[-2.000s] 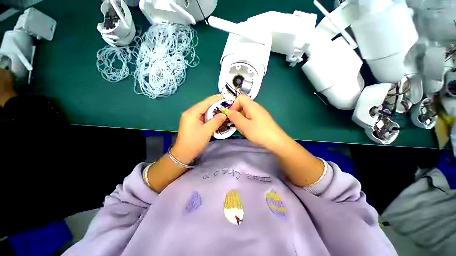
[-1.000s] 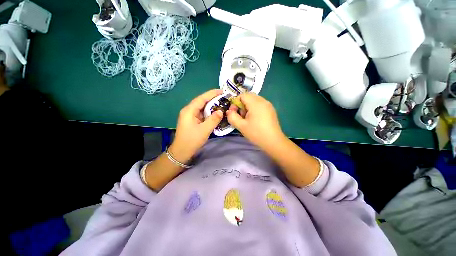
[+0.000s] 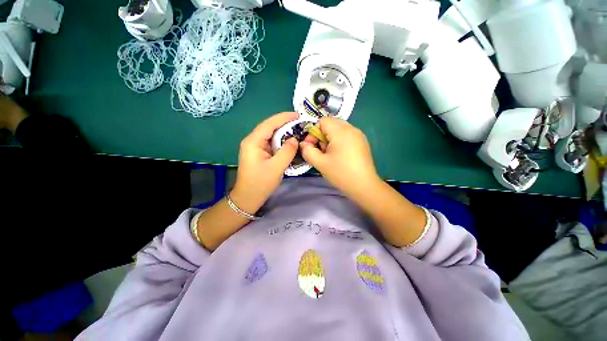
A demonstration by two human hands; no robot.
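A white camera housing lies on the green bench with its round open end toward me and a small round motor part inside. My left hand holds the white camera head cup by its left side, just below that opening. Dark electronics show inside the cup. My right hand pinches a small yellow thing at the cup's right side; I cannot tell if it is a tool or a wire. Thin wires run between cup and housing. The fingertips hide part of the cup.
Tangled white cord loops lie at left on the green bench. White camera housings are piled at right, with open heads showing boards. Another unit is at the upper left. A person's hand and dark sleeve are at the left edge.
The view has shifted slightly, so bench items sit higher. My right fingers have changed their hold, and more of the yellow thing shows. The other person's hand has come further into view at left.
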